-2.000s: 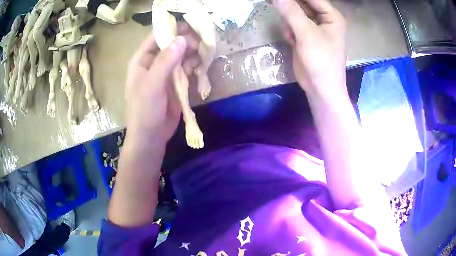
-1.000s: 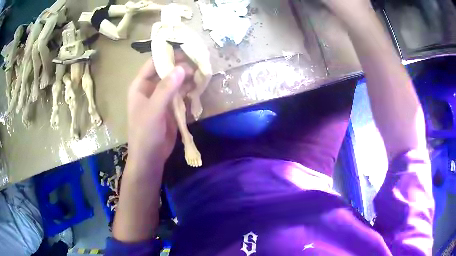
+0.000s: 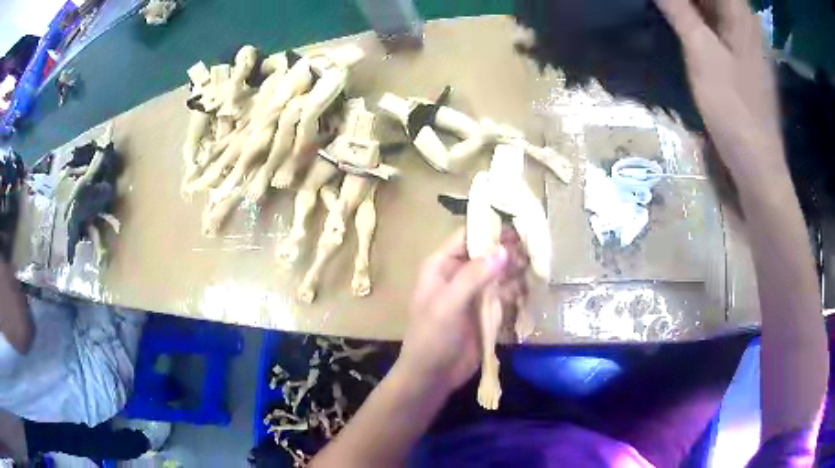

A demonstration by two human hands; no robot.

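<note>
My left hand [image 3: 462, 297] holds cream figure legs [image 3: 504, 187] near the table's front edge, feet down, with a black flap sticking out at the left of the hip. My right hand [image 3: 732, 78] reaches to a dark heap of black parts [image 3: 613, 46] at the back right; its fingertips are cut by the top edge, so its grip cannot be told. Another pair of legs with a black hip band [image 3: 426, 119] lies behind the held one. More legs [image 3: 352, 183] and a pile of legs [image 3: 275, 119] lie to the left.
A crumpled white wad [image 3: 613, 206] with a thin pale stick lies on the cardboard mat [image 3: 677, 247]. Black and cream parts [image 3: 89, 196] lie at far left. Below are a blue stool [image 3: 188, 375], a crate of parts and a seated person's light clothing. A green surface [image 3: 183, 50] runs behind.
The view has shifted left and back, showing more table. My right hand has moved from near the wad to the dark heap. My left hand still holds the legs.
</note>
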